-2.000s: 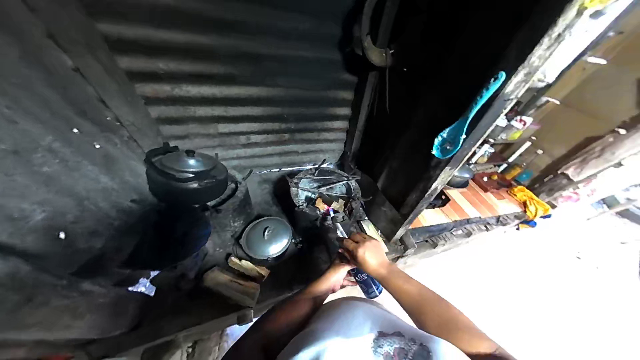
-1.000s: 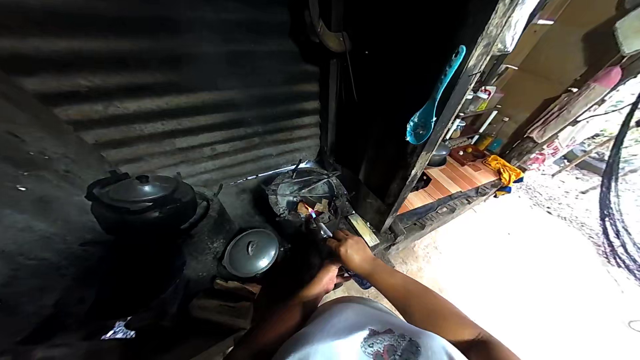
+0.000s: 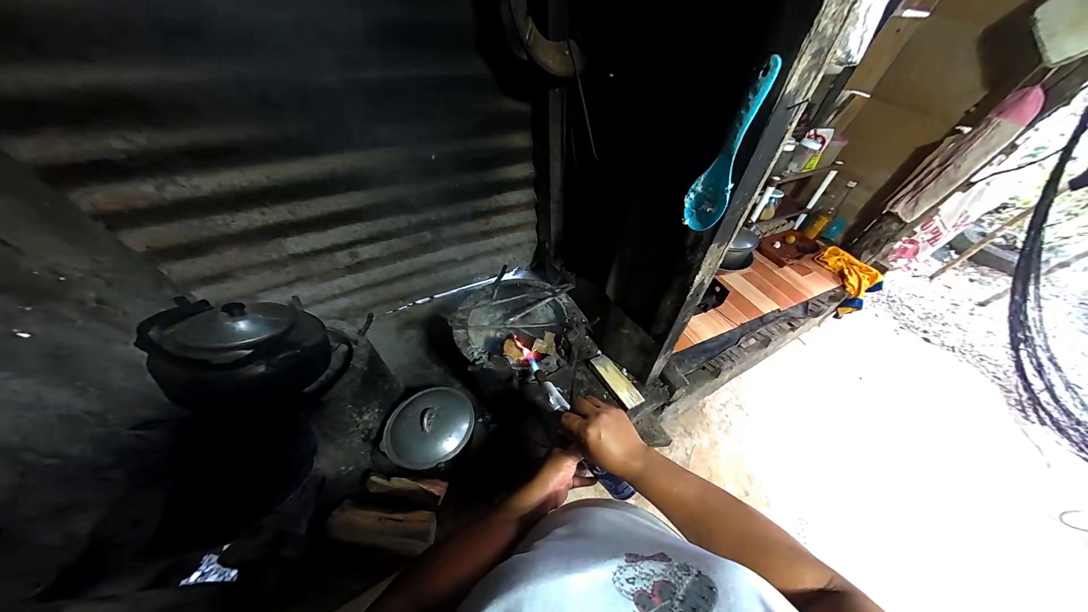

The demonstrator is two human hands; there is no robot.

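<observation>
A gas torch (image 3: 554, 396) with a blue canister is between my hands, its nozzle pointing away from me into a round, soot-dark stove (image 3: 510, 314). A bluish-pink flame leaves the nozzle and meets small wood pieces (image 3: 545, 343) with an orange glow. My right hand (image 3: 609, 432) is closed around the torch near its head. My left hand (image 3: 558, 476) is lower, at the canister, its fingers partly hidden. A split piece of wood (image 3: 617, 381) lies on the stove's right edge.
Left of the stove are a lidded pot (image 3: 427, 427) and a larger blackened pot (image 3: 238, 348). Firewood (image 3: 382, 527) lies below. A turquoise spoon (image 3: 712, 191) hangs on the post; beyond is a plank-patterned counter (image 3: 765, 293) with a yellow cloth (image 3: 850, 270). Corrugated metal (image 3: 340, 204) stands behind.
The orange glow at the wood pieces is brighter than two seconds ago. Both hands stay on the torch. The view has shifted somewhat to the right.
</observation>
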